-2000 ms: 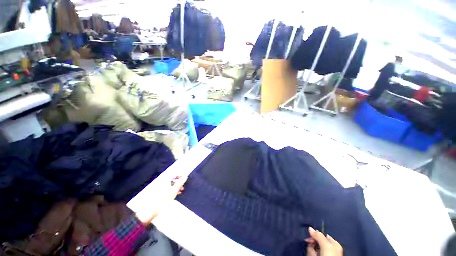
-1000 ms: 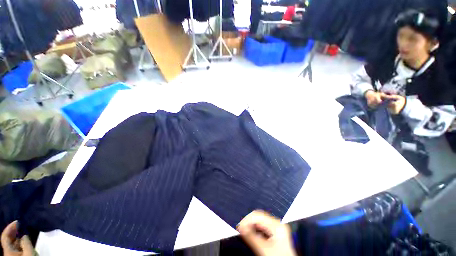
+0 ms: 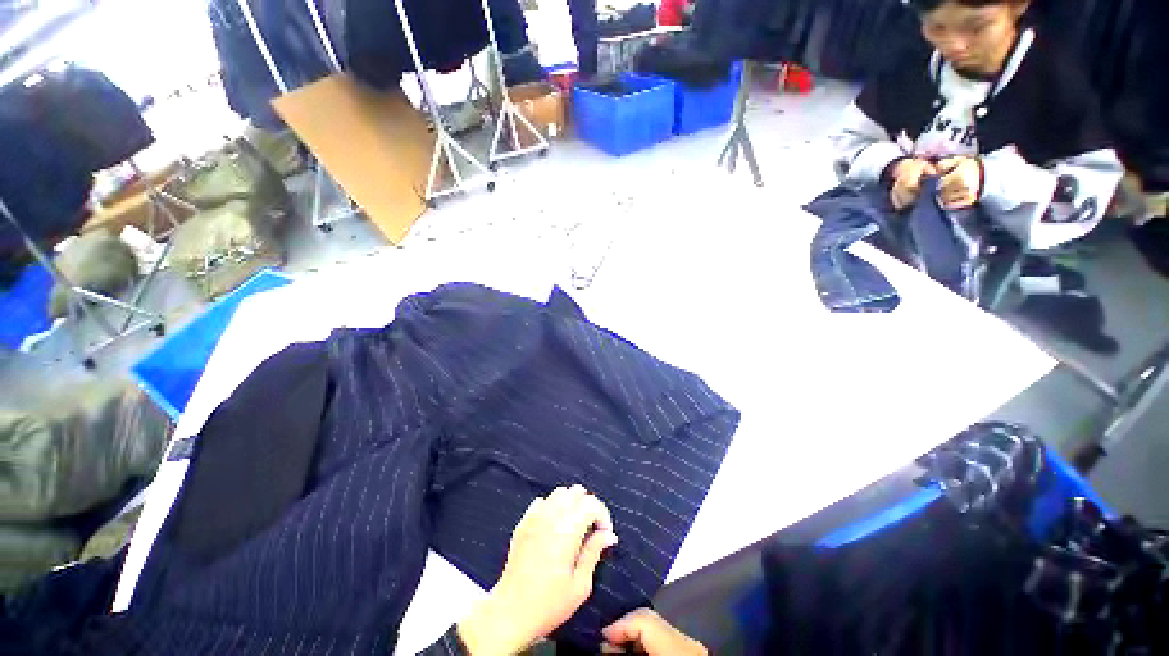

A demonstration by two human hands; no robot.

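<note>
Navy pinstriped trousers (image 3: 551, 410) lie spread on the white table (image 3: 718, 295), with two wide legs towards me. A plain dark panel without stripes (image 3: 257, 449) shows on their left part. My left hand (image 3: 551, 557) reaches in from the bottom and lies on the right leg, its fingers bent and pinching the cloth. My right hand (image 3: 654, 632) is at the lower edge of the same leg, partly cut off by the picture's bottom; its fingertips grip the cloth there. No tool is visible in either hand.
A seated person (image 3: 981, 141) handles a blue denim-like garment (image 3: 853, 263) at the table's right. A blue bin (image 3: 1064, 500) with dark and checked garments stands by the near right edge. Another blue bin (image 3: 212, 340) is beyond the left edge. Sacks and racks stand behind.
My left hand has moved from the far left of the trousers onto the right leg. My right hand has moved down near the picture's bottom. The view has shifted slightly right.
</note>
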